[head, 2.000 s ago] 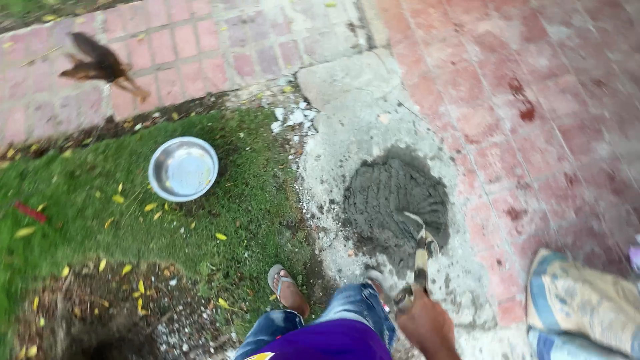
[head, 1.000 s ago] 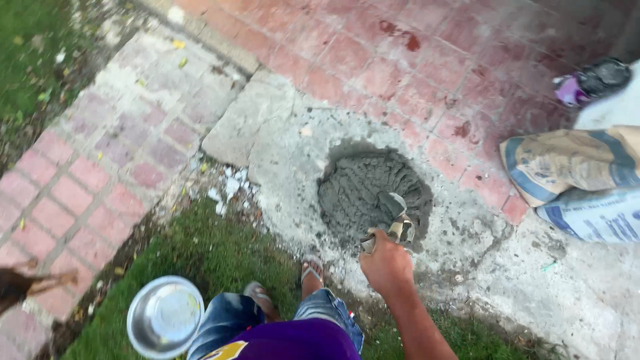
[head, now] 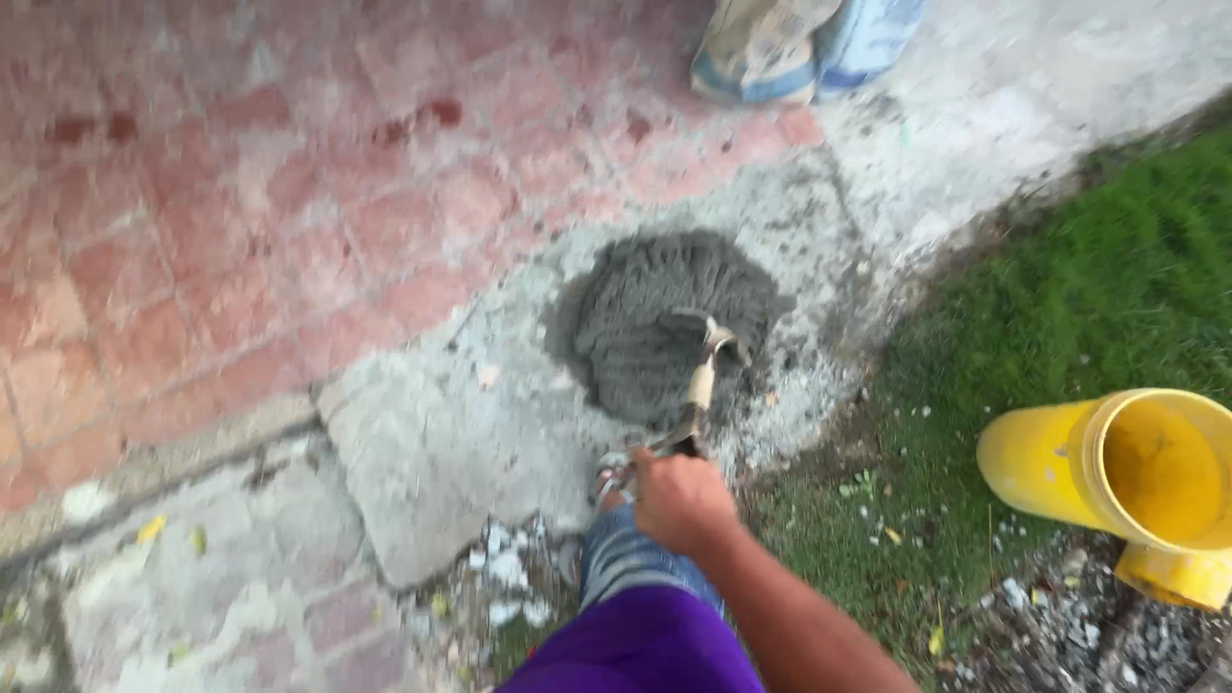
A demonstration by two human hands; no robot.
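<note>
A round heap of wet grey mortar (head: 635, 327) lies on the concrete slab (head: 452, 433) in front of my feet. My right hand (head: 685, 500) is closed around the handle of a short hand tool (head: 701, 385), which looks like a small shovel or trowel. Its metal head rests on or in the near right part of the mortar, with part of the blade hidden there. My left hand is out of view. My sandalled foot (head: 612, 474) stands just below the heap's near edge.
Red paving tiles (head: 318, 260) run along the upper left. Paper sacks (head: 760, 58) stand at the top. On the grass (head: 1088, 289) at the right, a yellow plastic bucket (head: 1044, 462) lies on its side. White rubble (head: 505, 568) lies by my feet, beside a brick path (head: 241, 577).
The view has swung round a lot, bringing in the yellow bucket while the metal basin has left it. My right hand keeps hold of the tool at the mortar.
</note>
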